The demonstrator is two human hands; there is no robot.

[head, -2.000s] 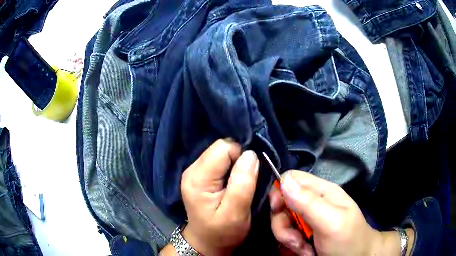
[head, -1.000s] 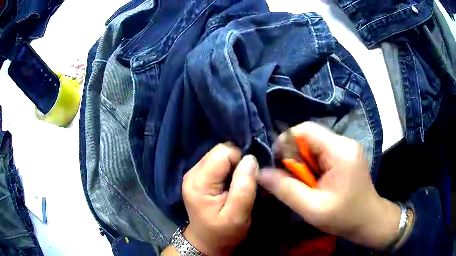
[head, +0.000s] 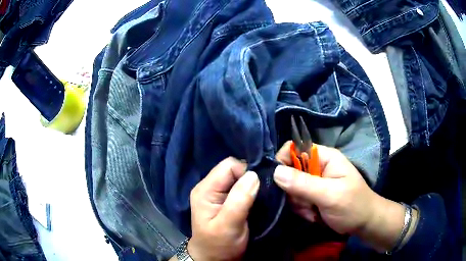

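Observation:
A dark blue denim jacket lies bunched in front of me, with pale grey-blue inside showing at left and right. My left hand pinches its dark edge between thumb and forefinger. My right hand pinches the same edge a little to the right. It also holds orange-handled thread snips in the palm, their two silver blades pointing up and slightly apart, above the fabric. The lower fingers of both hands are partly hidden.
A smartphone leans on a yellow tape roll at the left of the white table. A small pale stick lies below it. Other denim pieces lie at upper right, upper left and left edge.
The snips have swung from pointing at the seam to upright in my right hand, which now pinches the fabric. My left hand keeps its pinch, and the held edge has shifted and opened out.

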